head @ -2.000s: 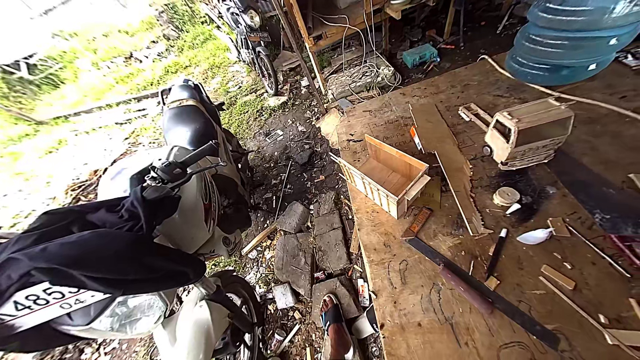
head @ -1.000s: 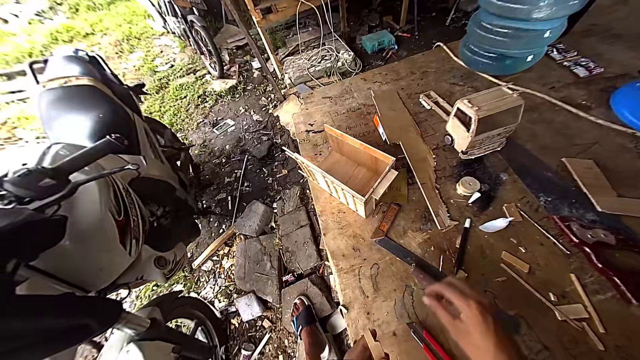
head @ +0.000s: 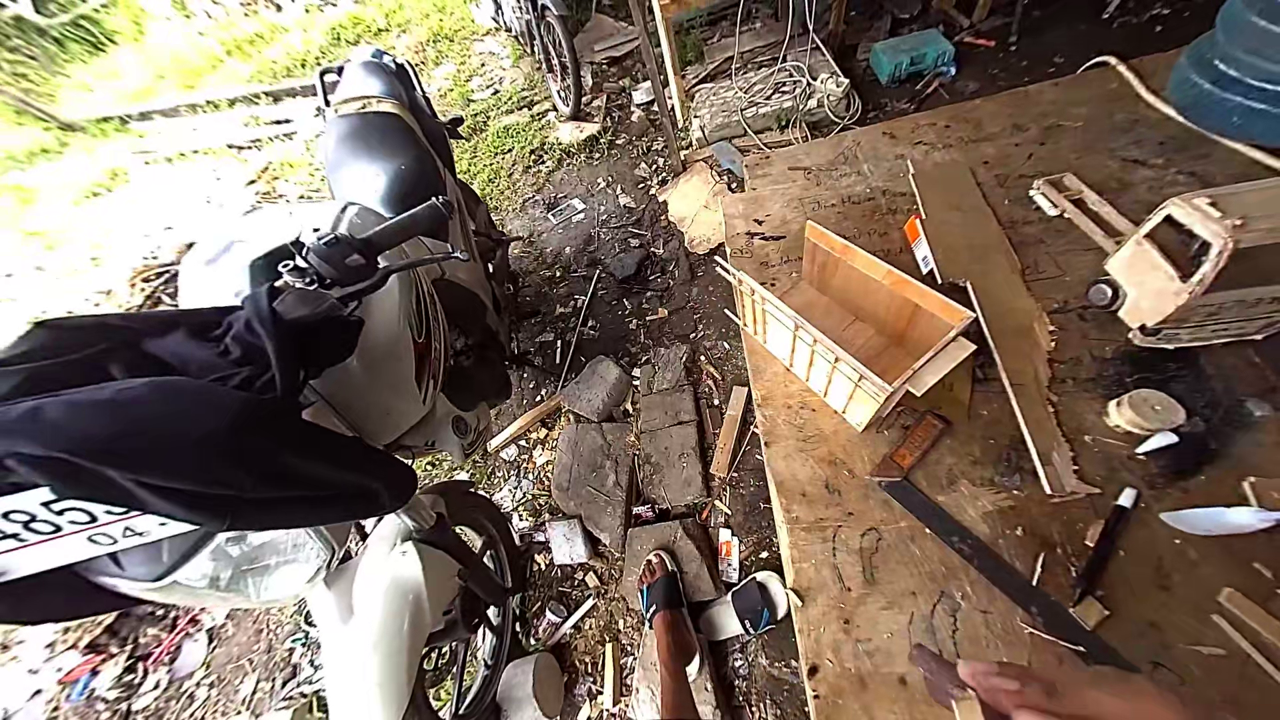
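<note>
My right hand (head: 1060, 692) enters at the bottom right, blurred, its fingers around a dark brown handle (head: 938, 675); a bit of pale wood shows beneath, and the tool's far end is hidden. My left hand is out of view. Just above lies a try square, its dark blade (head: 1000, 565) pointing toward my hand and its wooden stock (head: 912, 445) near a small open wooden box (head: 865, 305) with slatted side. A black marker (head: 1108, 540) rests beside the blade. Farther right stands a wooden model truck (head: 1190, 265), with a round wooden disc (head: 1145, 411) below it.
The plywood work surface (head: 840, 560) also carries a ragged-edged board (head: 1000, 300), an orange and white tube (head: 918, 245), a white feather-like piece (head: 1220, 520) and scraps. A motorcycle (head: 380, 330) draped in dark cloth stands left. Stone slabs (head: 590, 470), a sandal (head: 745, 605) and debris cover the ground.
My right hand, absent two seconds ago, came in over the try square's blade and is now lower, at the bottom edge. The brown handle that lay on the blade is in its fingers.
</note>
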